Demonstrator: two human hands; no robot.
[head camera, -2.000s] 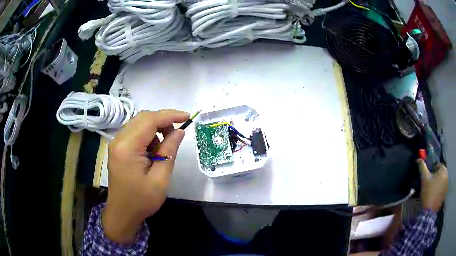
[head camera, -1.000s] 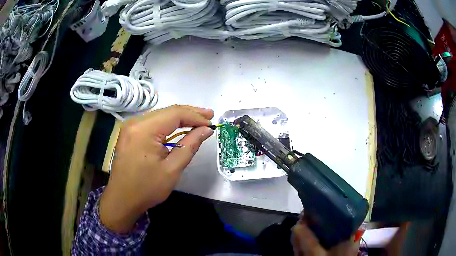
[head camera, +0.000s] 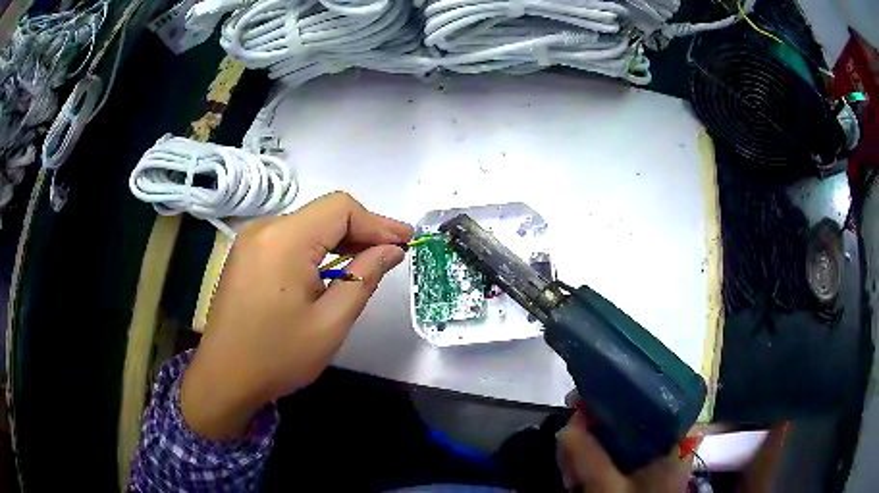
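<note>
A white housing lies open on the white board, with a green circuit board in its left part. My left hand pinches a yellow-green cord lead between thumb and index finger, its end at the circuit board's upper edge. A blue lead shows at my palm. My right hand, cut off by the lower edge, grips a dark soldering gun. The gun's metal front crosses over the housing, its tip at the circuit board's top, near the lead's end. The gun hides part of the housing's inside.
A coiled white power cord lies left of the housing. White cord bundles are piled behind the white board. At right are a black fan, a heap of black tubes and a round metallic dish.
My right hand has come from the far right with the soldering gun and brought its tip to the circuit board. My left hand has moved the lead over to the board's upper edge.
</note>
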